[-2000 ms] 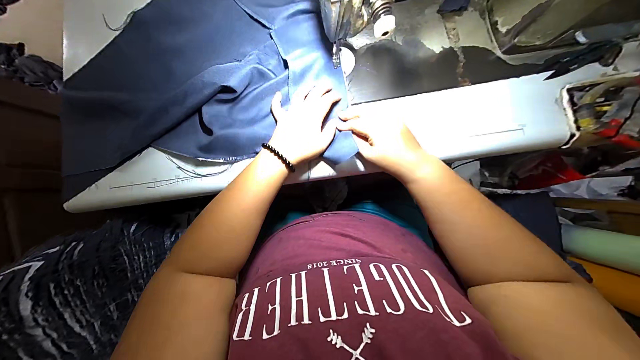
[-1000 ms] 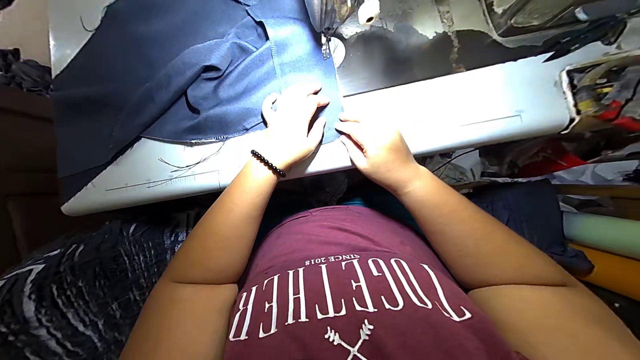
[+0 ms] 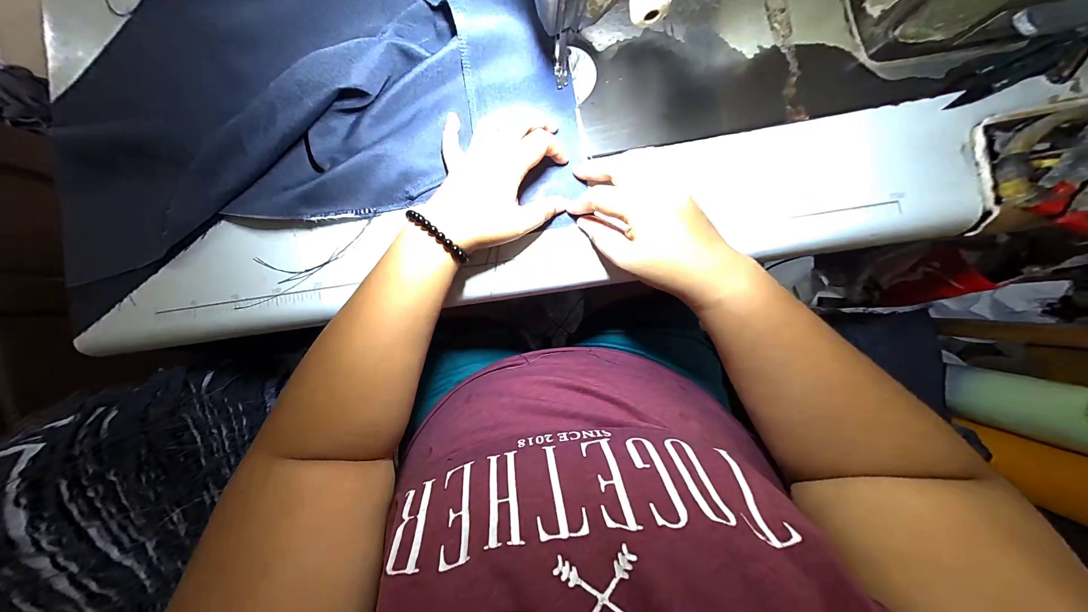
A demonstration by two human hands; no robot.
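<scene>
Dark blue fabric (image 3: pixel 255 110) lies over the left part of the sewing table, with a stitched seam running down it. My left hand (image 3: pixel 497 183), a black bead bracelet at its wrist, rests on the fabric with the fingers spread and curved. My right hand (image 3: pixel 646 212) pinches the fabric's right edge near its lower corner, close to my left thumb. Just beyond both hands, the presser foot (image 3: pixel 561 72) of a sewing machine stands by the fabric's right edge. Whether the needle is in the cloth cannot be told.
The white table edge (image 3: pixel 833 187) runs across in front of me. Loose dark threads (image 3: pixel 302 272) lie on it at the left. Dark scissors-like blades (image 3: pixel 1003 81) rest at the right, near an open compartment (image 3: pixel 1028 170) of clutter. Green (image 3: pixel 1020 404) and orange rolls sit lower right.
Both hands stay at the fabric's right edge near the lower corner. My left hand's fingers have spread, and its thumb now reaches toward my right fingertips.
</scene>
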